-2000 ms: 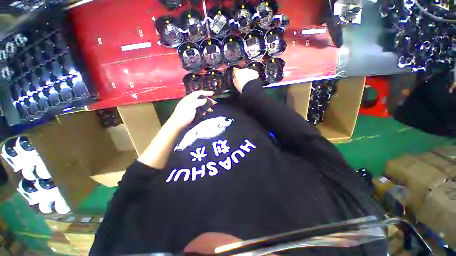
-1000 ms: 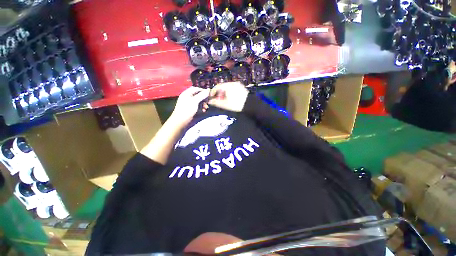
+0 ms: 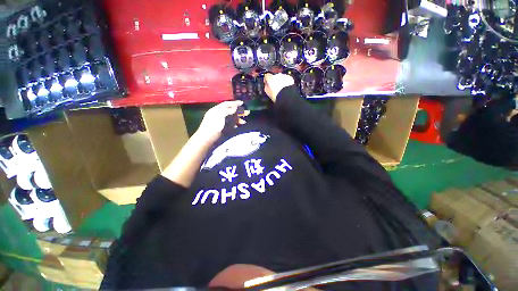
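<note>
Glossy black round housings [image 3: 291,50] stand in close rows on the red mat [image 3: 170,62]. My right hand [image 3: 278,85] is at the front row, its fingers down on or beside a housing; the fingertips are hidden, so its grip cannot be told. My left hand [image 3: 224,118] is just off the mat's front edge, in front of my chest, fingers partly curled. Whether it holds a small part is too blurred to tell.
A black blister tray [image 3: 62,62] with shiny parts lies left. Open cartons [image 3: 164,136] [image 3: 403,128] stand below the bench edge. White units [image 3: 34,182] are at the lower left. Loose black parts [image 3: 477,48] and a person's dark sleeve [image 3: 483,133] are at the right.
One second ago both hands met before my chest. Now my right hand has moved forward to the front row and my left hand remains near the chest. The bench appears shifted right.
</note>
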